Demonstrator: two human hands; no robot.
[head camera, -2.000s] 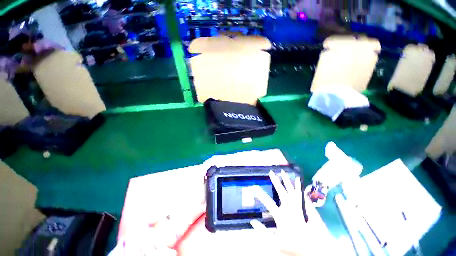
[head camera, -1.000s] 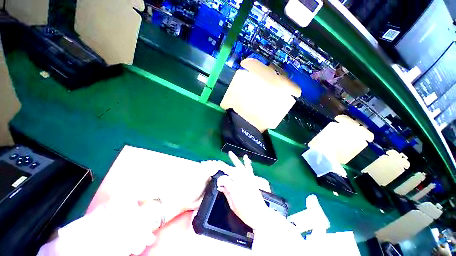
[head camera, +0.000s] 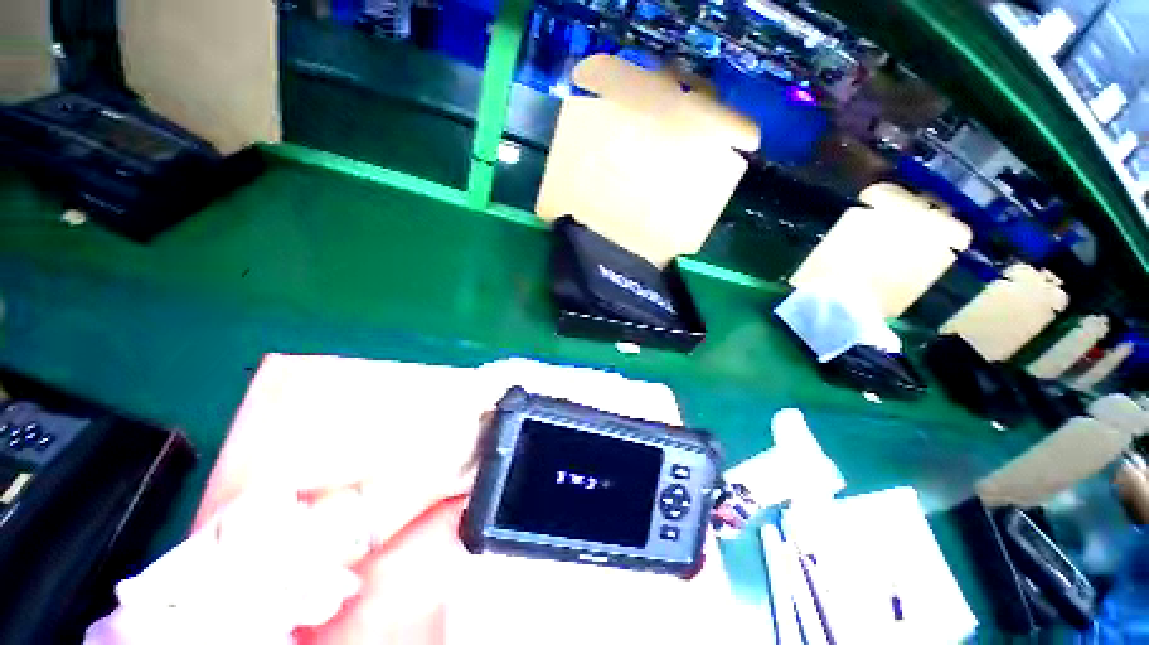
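A diagnostic scan tool (head camera: 590, 489) lies face up and slightly tilted on the glare-washed white and pink-red mat (head camera: 340, 403). Its screen is dark with small white characters, and its round keypad is at the right. My left hand (head camera: 258, 561) is a washed-out pale shape left of the tool. Its fingers blur into the mat, so I cannot tell whether they touch the tool's left edge. No right hand can be made out.
An open black box (head camera: 626, 296) with a tall tan lid stands behind the mat. Other open boxes flank it. A white bottle (head camera: 791, 456), long pale strips (head camera: 784, 573) and white paper (head camera: 888, 567) lie right of the mat.
My right hand has left the tool, uncovering its screen and keypad. The screen showed a bright picture earlier and is now dark with small characters. The view has swung and tilted.
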